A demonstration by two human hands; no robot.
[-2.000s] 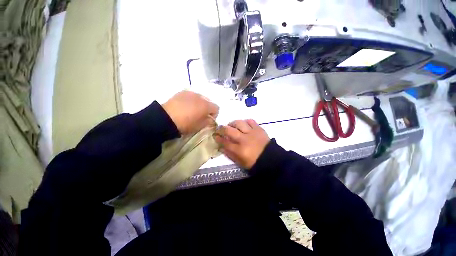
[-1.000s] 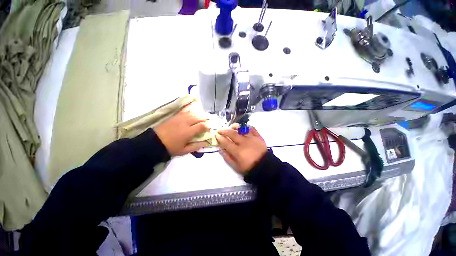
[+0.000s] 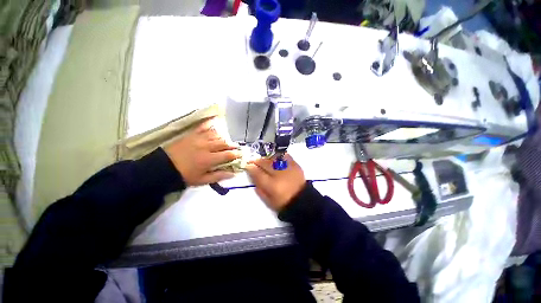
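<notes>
A khaki garment piece [image 3: 178, 128] lies folded on the machine bed, its small end at the needle area under the left end of the white lockstitch machine [image 3: 249, 118]. My left hand [image 3: 204, 155] presses on the piece left of the needle. My right hand [image 3: 280, 182] holds the piece's end from the right, its fingers partly behind the blue knob [image 3: 280, 163]. The presser foot area [image 3: 261, 149] is small and blurred, so the exact place of the fabric edge under it cannot be told.
Red-handled scissors [image 3: 371, 182] and a dark green-wrapped tool [image 3: 425, 192] lie right of the needle. A flat khaki panel [image 3: 83, 106] lies at left, beside a khaki heap [image 3: 21, 89]. A pale cloth heap [image 3: 468, 248] is at right. An edge ruler [image 3: 207, 248] runs along the front.
Both hands have moved from near the table's front edge to the needle, bringing the khaki piece there. Since the last earlier frame they stay at the needle, while the camera view has shifted.
</notes>
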